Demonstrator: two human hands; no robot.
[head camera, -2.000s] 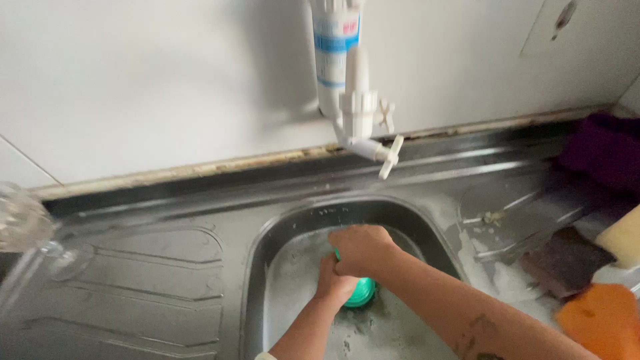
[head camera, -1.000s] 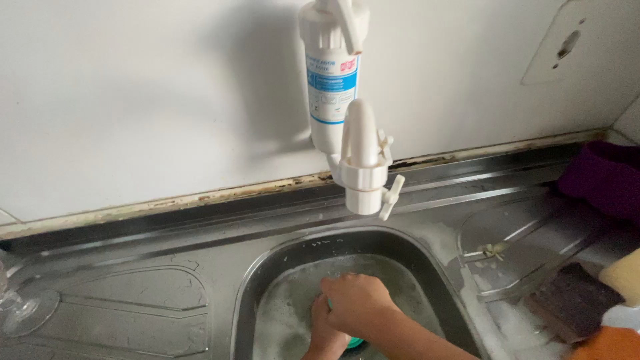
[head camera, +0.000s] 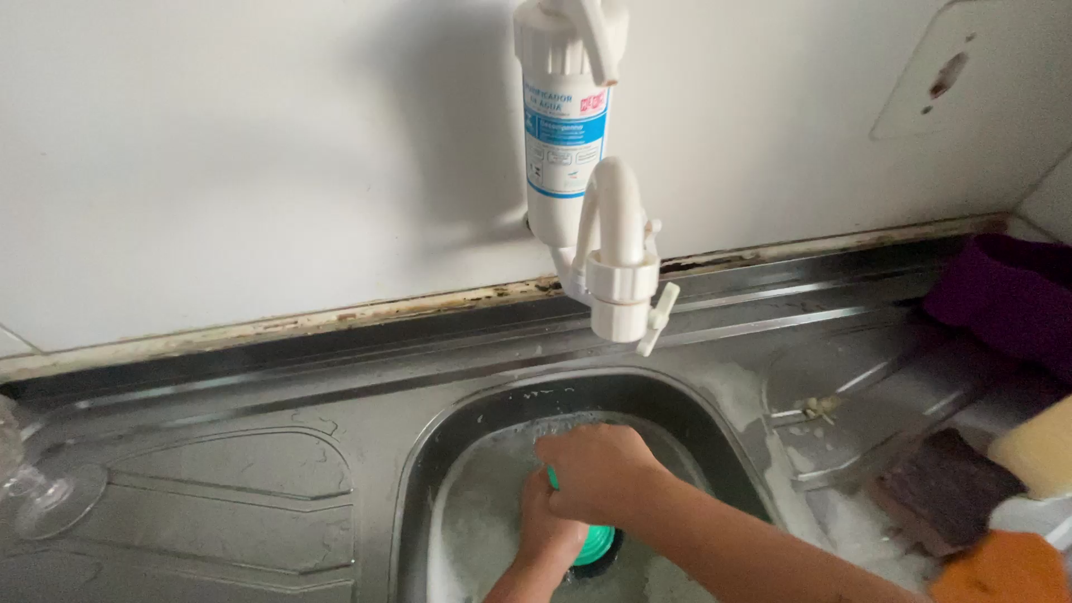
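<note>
Both hands are together over the basin of a stainless steel sink (head camera: 419, 444), which holds cloudy water. My right hand (head camera: 603, 469) is closed around the upper part of a green plastic object, possibly a sink plunger (head camera: 596, 544), whose ribbed round part shows below. My left hand (head camera: 548, 519) grips the same object just under my right hand. Its lower end sits over a dark round shape in the basin, perhaps the drain. The fingers hide most of its upper part.
A white faucet with a water filter (head camera: 565, 142) overhangs the basin. A clear stemmed glass (head camera: 63, 498) lies at left. On the right drainboard are a dark sponge (head camera: 950, 486), an orange cloth-like item (head camera: 1005, 569), a cream block (head camera: 1038, 448), a purple item (head camera: 1005, 297) and food scraps (head camera: 819, 409).
Both hands stay on the green object. Its ribbed part shows less one second ago than two seconds ago, and more again now. The view has shifted around the faucet.
</note>
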